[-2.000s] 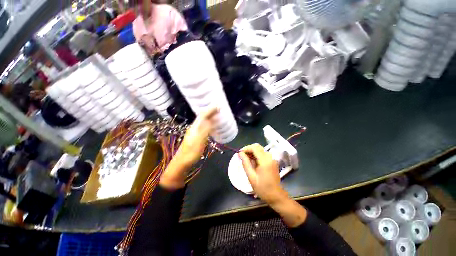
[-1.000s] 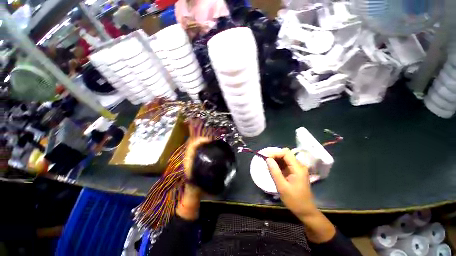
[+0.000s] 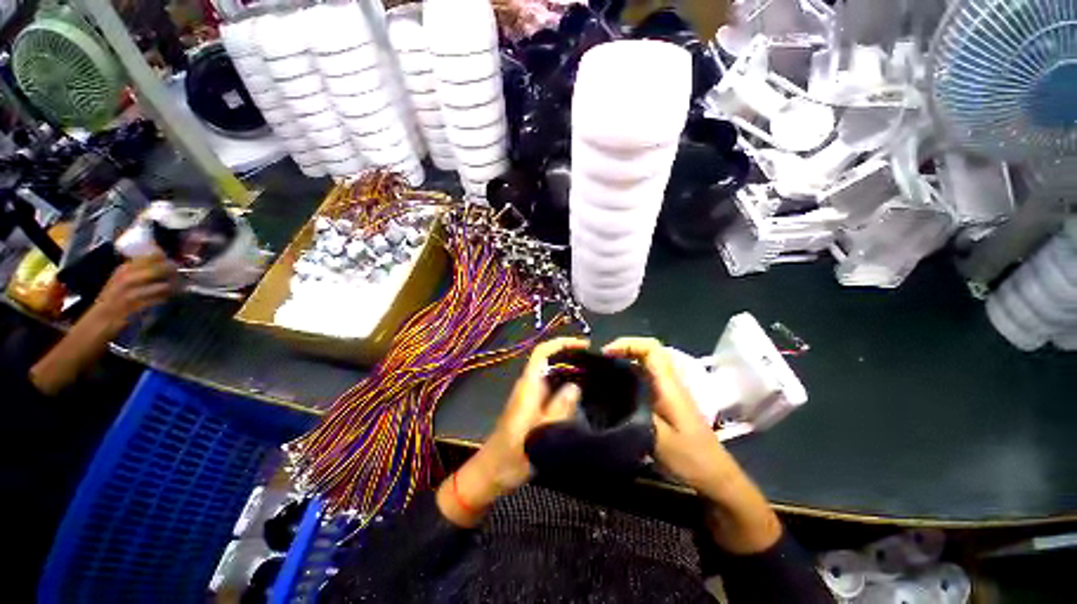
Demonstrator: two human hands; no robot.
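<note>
My left hand (image 3: 520,413) and my right hand (image 3: 685,427) hold a black shell (image 3: 596,439) between them at the bench edge, its open side facing up. A bit of coloured wire shows at the shell's left inner rim, by my left fingers. The white bracket housing (image 3: 756,375) lies on the bench just right of my right hand, with a short lead (image 3: 789,340) sticking out behind it. The wire harness (image 3: 408,395) hangs over the bench edge to the left of my left hand.
An open carton (image 3: 272,309) of small white parts is at left. A white shell stack (image 3: 626,165) stands behind my hands. White brackets (image 3: 880,236) are piled back right, beside a blue fan (image 3: 1033,77). A blue crate (image 3: 142,472) is below left. Another person's hand (image 3: 136,287) shows at far left.
My left hand has brought the black shell over to the right, and my right hand has left the wire and taken hold of the shell too. The view has shifted.
</note>
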